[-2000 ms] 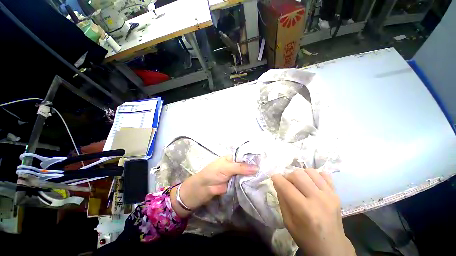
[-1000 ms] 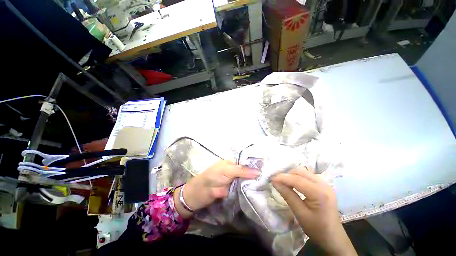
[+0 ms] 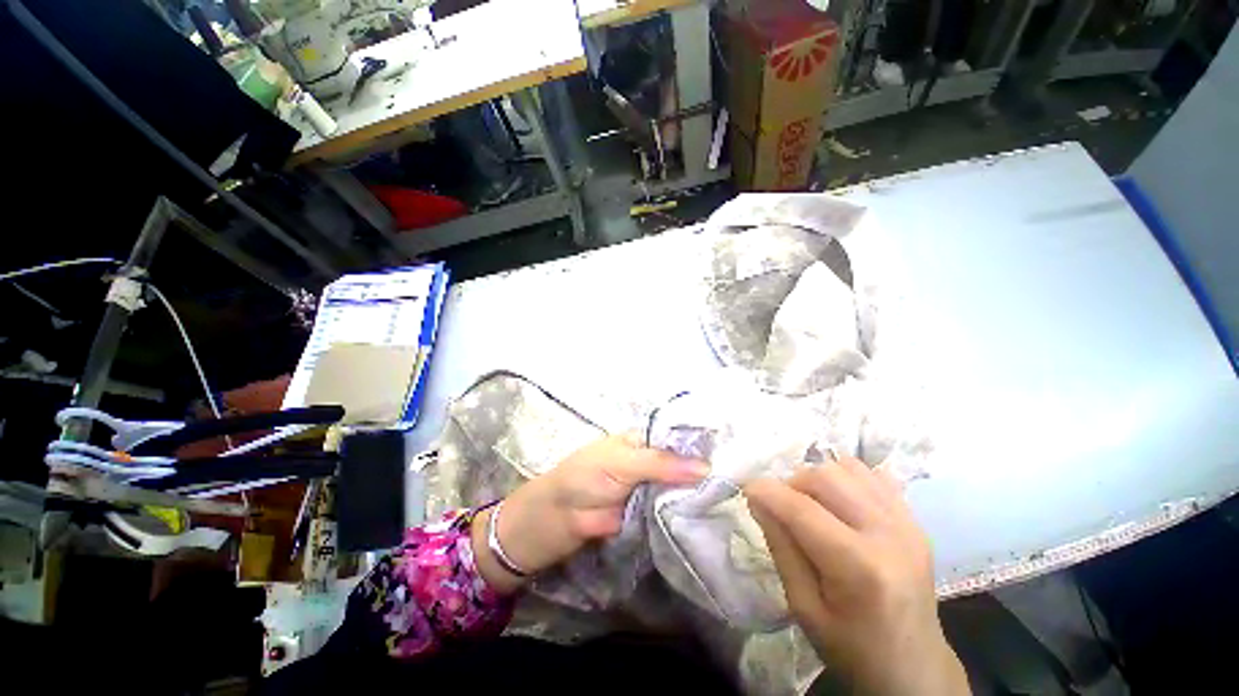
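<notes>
A pale grey-beige blotchy garment (image 3: 510, 424) lies heaped on the white table, partly washed out by glare. Its rounded, banded opening (image 3: 788, 292) is at the far end. My left hand (image 3: 587, 500), with a bracelet and floral cuff, pinches a fold of the cloth between thumb and fingers, near a dark edge line. My right hand (image 3: 853, 564) is just to the right, fingers curled and fingertips together at the cloth. Whether its fingertips grip cloth or a thread is too fine to tell.
The white table (image 3: 1033, 340) has worn edges. A blue clipboard with sheets (image 3: 374, 310) and a tan card (image 3: 360, 381) lie at its far left. A black slab (image 3: 370, 490) and hangers (image 3: 204, 456) are at the left. Beyond stand a machine table (image 3: 462, 75) and a red-brown carton (image 3: 780, 102).
My right hand has shifted slightly, its fingers more curled than a second ago. The cloth near it has moved a little. My left hand stays in about the same place.
</notes>
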